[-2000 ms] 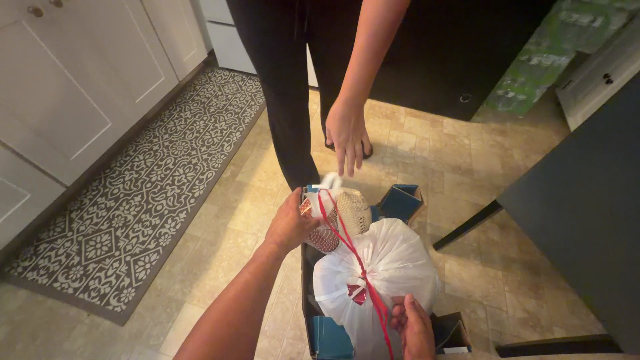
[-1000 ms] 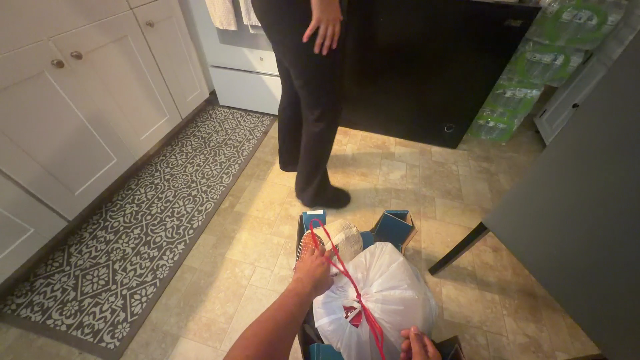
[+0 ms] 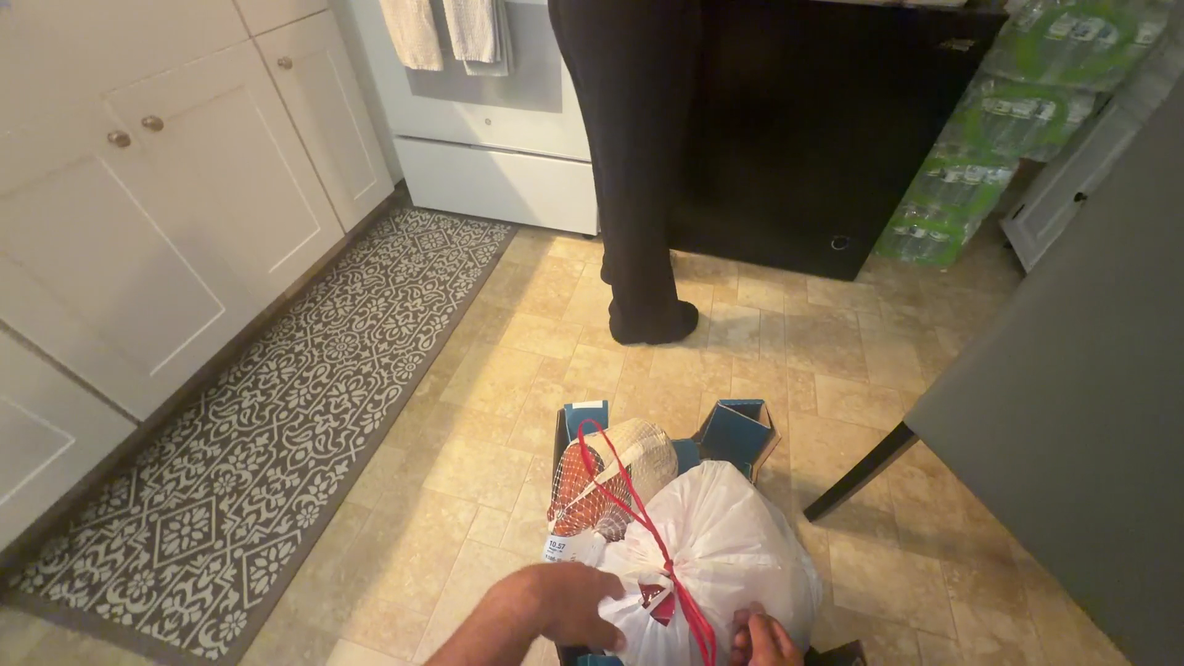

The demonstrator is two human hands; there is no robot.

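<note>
A white plastic bag (image 3: 731, 546) with a red drawstring (image 3: 680, 583) sits in a blue and black cardboard box (image 3: 737, 430) on the floor. At the bag's left side is my left hand (image 3: 573, 601), its thumb and fingers apart near the plastic; whether it grips any is unclear. My right hand (image 3: 763, 638) lies against the bag's lower right, fingers bent and partly cut off by the frame edge. Behind my left hand, a netted, wrapped item (image 3: 578, 481) with a printed label rests in the box, beside a pale netted bundle (image 3: 643, 453).
A person in black trousers (image 3: 643, 185) stands beyond the box, near a white oven (image 3: 499, 180) and a black appliance (image 3: 786, 139). A patterned mat (image 3: 305, 407) runs along white cabinets (image 3: 213, 185). A dark-legged table (image 3: 1064, 370) is at right; bottle packs (image 3: 962, 166) are stacked behind.
My left hand has moved from the netted item down to the bag's left side. The other person's hand, earlier reaching near the box, is out of view, and the person has stepped back.
</note>
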